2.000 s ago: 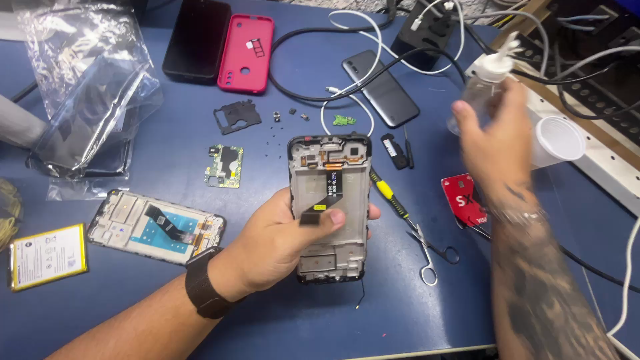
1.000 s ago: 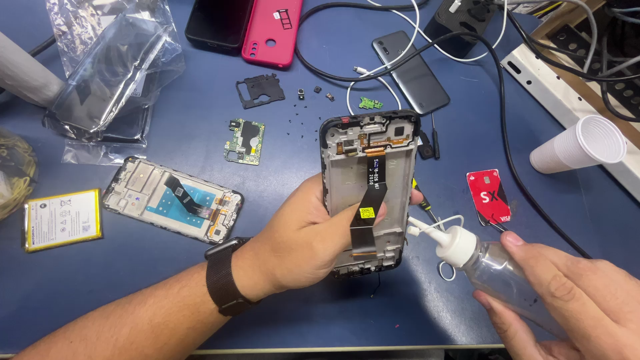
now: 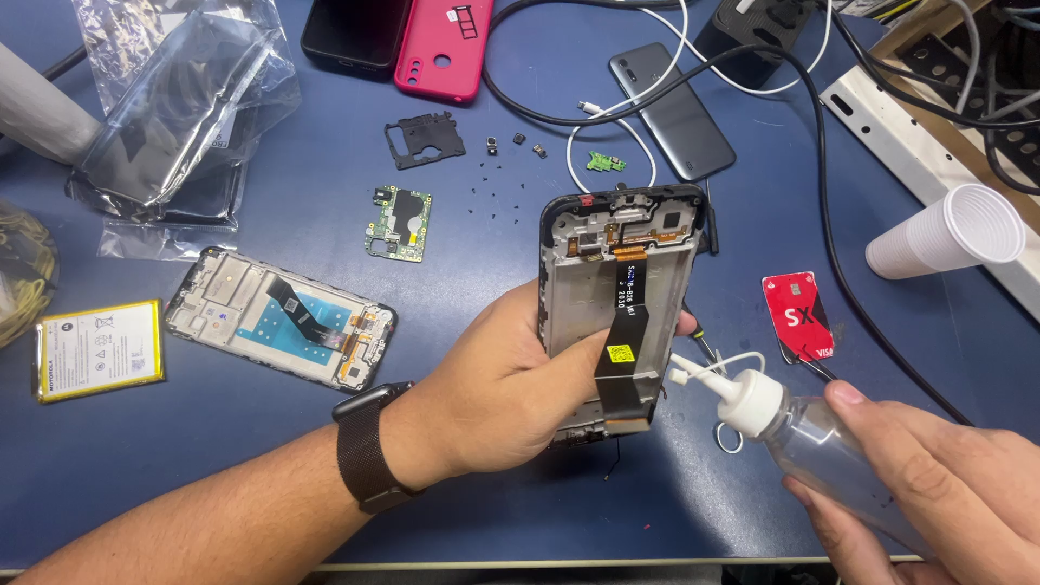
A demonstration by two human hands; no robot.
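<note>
My left hand (image 3: 504, 382) grips a phone frame (image 3: 569, 309) upright and tilted, its inner side showing, with the thumb beside a black flex cable (image 3: 630, 325). My right hand (image 3: 926, 479) holds a clear plastic dropper bottle (image 3: 837, 455) with a white cap. Its nozzle (image 3: 695, 366) points at the frame's right edge; whether they touch I cannot tell. Behind the frame and bottle, a screwdriver (image 3: 692, 325) and scissors (image 3: 729, 439) are partly hidden. A second phone frame (image 3: 227, 284) lies at left, near a battery (image 3: 101, 349) and a green circuit board (image 3: 400, 223).
Small screws (image 3: 494, 191), a black plastic cover (image 3: 426, 138) and a small green board (image 3: 605, 162) lie behind my hands. A grey phone (image 3: 674, 114), cables (image 3: 821, 162), a red card (image 3: 796, 317) and a tipped white plastic cup (image 3: 934, 236) are at right; plastic bags (image 3: 179, 122) are at left.
My right hand, seen at the bottle two seconds ago, has brought it from the back right to beside the phone frame. The frame has turned in my left hand.
</note>
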